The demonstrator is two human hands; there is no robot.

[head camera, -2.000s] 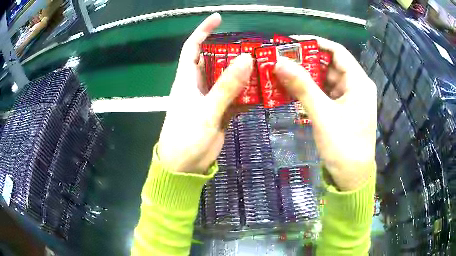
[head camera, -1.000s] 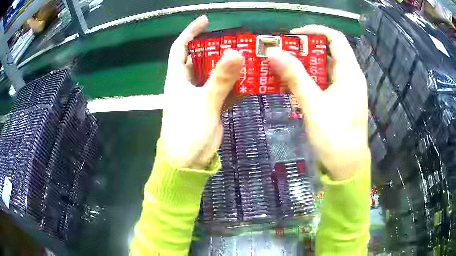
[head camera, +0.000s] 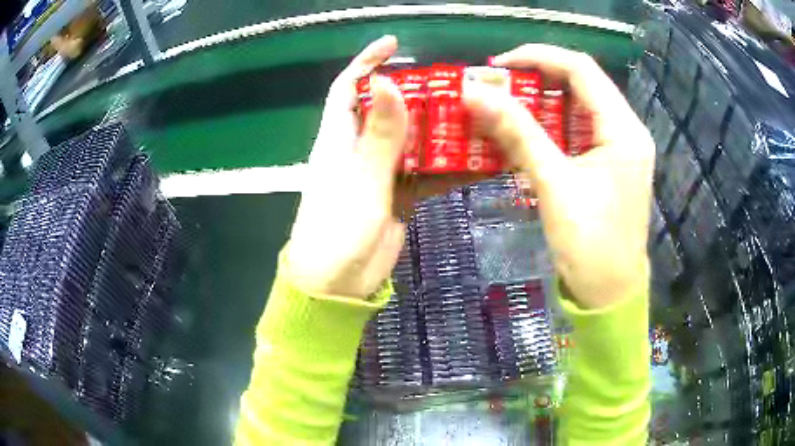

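A fanned handful of red circuit boards [head camera: 446,131] with white marks is held up between my hands, slightly blurred. My left hand [head camera: 349,192] grips its left end, thumb on the front. My right hand [head camera: 580,183] grips the right end, its thumb by a silver-gold metal part [head camera: 486,78] near the top edge. Below, packed board rows [head camera: 449,305] stand in a clear tray [head camera: 510,254], partly hidden by my hands and sleeves. One compartment at the right of the rows shows no boards.
Tall dark ribbed stacks [head camera: 61,235] with a small white label [head camera: 16,334] stand at the left. Tall glossy wrapped stacks [head camera: 697,174] stand at the right. A green belt or worktop [head camera: 218,131] with pale edge strips runs across behind. A blurred hand [head camera: 71,42] shows at the upper left.
The fanned boards are spread differently and now overlap more than a second ago. My left thumb has lifted up and left. Both hands have moved slightly right since a second ago.
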